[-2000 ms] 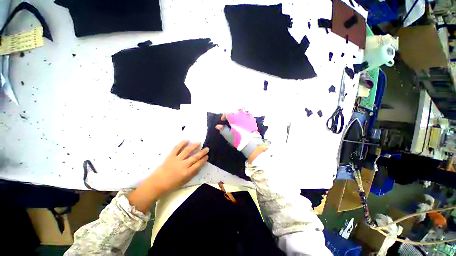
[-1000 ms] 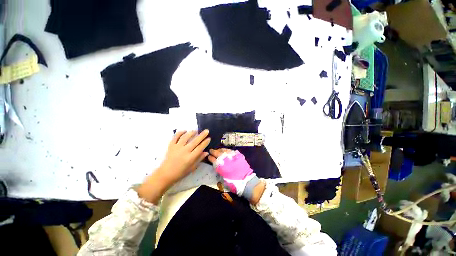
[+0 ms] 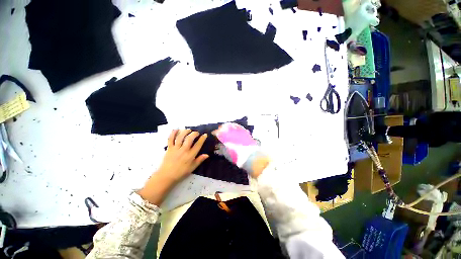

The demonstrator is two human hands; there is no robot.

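Observation:
A black garment piece lies on the white table just in front of me. My left hand lies flat on its left part, fingers apart and bare. My right hand, in a pink and grey fingerless glove, is over the piece's upper right part and is blurred. Its fingertips are hard to make out, and I cannot tell whether it holds anything. The patterned cloth weight is not visible now; the right hand may cover it.
Black garment pieces lie at far left, left and beyond. Shears lie at the right among black scraps. A steam iron stands off the right edge. Other shears with a yellowish tag are at the left edge.
My right hand has moved up onto the black piece, and the weight seen there one second ago is no longer visible. The view has shifted, and the left hand remains on the piece.

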